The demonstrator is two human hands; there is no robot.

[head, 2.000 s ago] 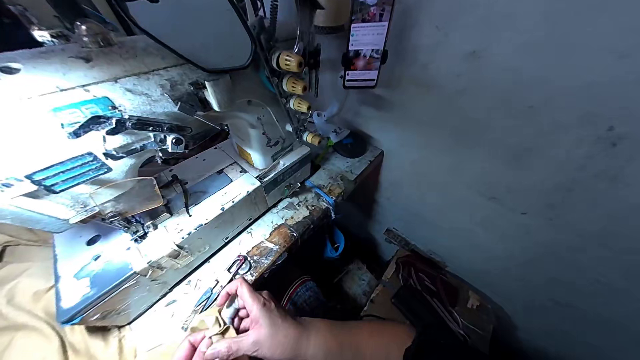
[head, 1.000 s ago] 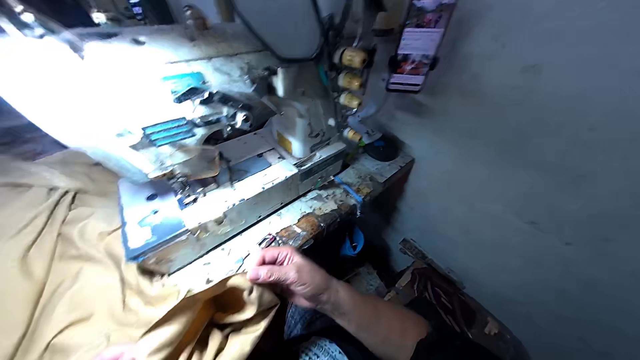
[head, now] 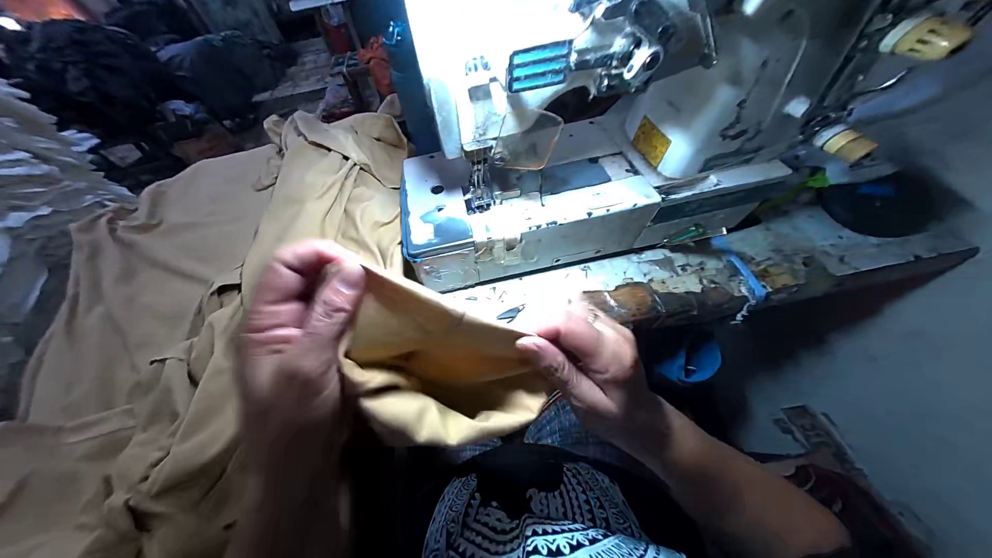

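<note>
A tubular end of tan fabric [head: 446, 341] is stretched between my two hands, its opening facing me. My left hand [head: 298, 325], a little blurred, pinches the edge at the left between thumb and fingers. At the right, my right hand [head: 593, 356] grips the same edge. Just behind the cloth stands an industrial sewing machine [head: 573, 225] with its lamp lit; its needle and presser foot area [head: 479, 186] lies above the held fabric. More of the tan cloth [head: 186, 225] spreads in folds to the left.
Small scissors or thread snips [head: 510, 313] lie on the worn table edge [head: 666, 279]. A blue strip [head: 745, 271] hangs over that edge, above a blue container [head: 690, 361]. Yellowish thread-stand parts [head: 926, 37] and a grey wall [head: 914, 349] are at the right. Dark cloth heaps [head: 85, 70] lie behind.
Both hands have come up and apart, with the tan fabric's edge held open between them. My left hand was mostly out of view one second ago. The view has swung left and closer to the machine.
</note>
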